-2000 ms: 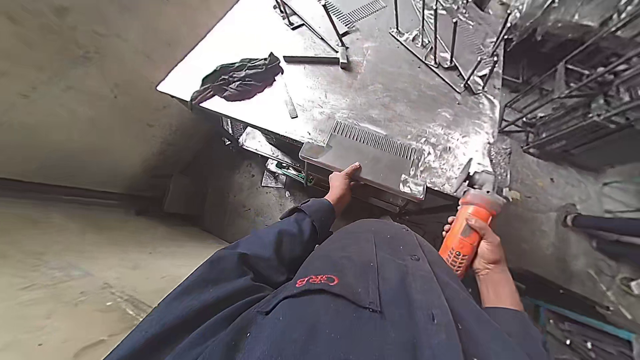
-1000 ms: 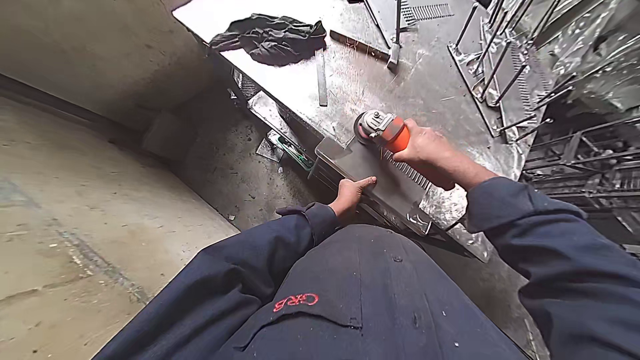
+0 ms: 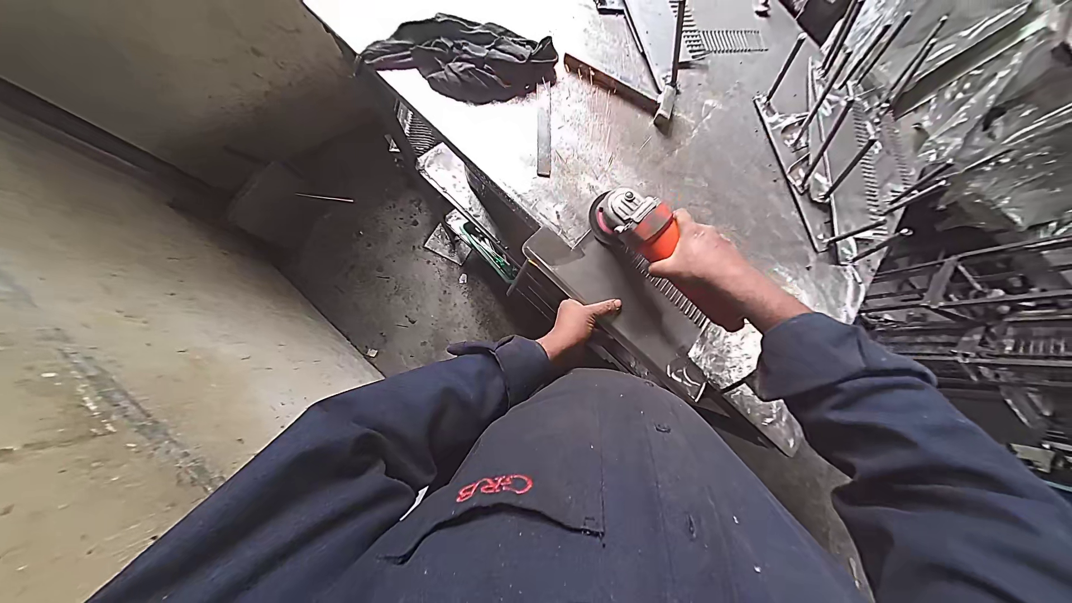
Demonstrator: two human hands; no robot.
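A grey sheet-metal part (image 3: 624,293) with a row of comb-like slots lies along the near edge of the metal workbench (image 3: 720,126). On its near edge rests my left hand (image 3: 578,325), thumb on top and the fingers partly hidden below the rim. My right hand (image 3: 703,264) is closed around the orange body of an angle grinder (image 3: 641,222). The grinder's disc is at the far left end of the slotted edge; whether it touches the metal I cannot tell.
A dark crumpled cloth (image 3: 469,59) and a flat metal strip (image 3: 544,130) lie on the bench. Behind them is a welded metal frame (image 3: 666,105). Slotted plates with upright rods (image 3: 846,159) stand at the right, beside stacked metal frames (image 3: 963,293). A wall is at the left.
Two seconds ago the grinder was held off the bench's right side; my right hand has brought it over the part. My left hand has stayed on the part's near edge.
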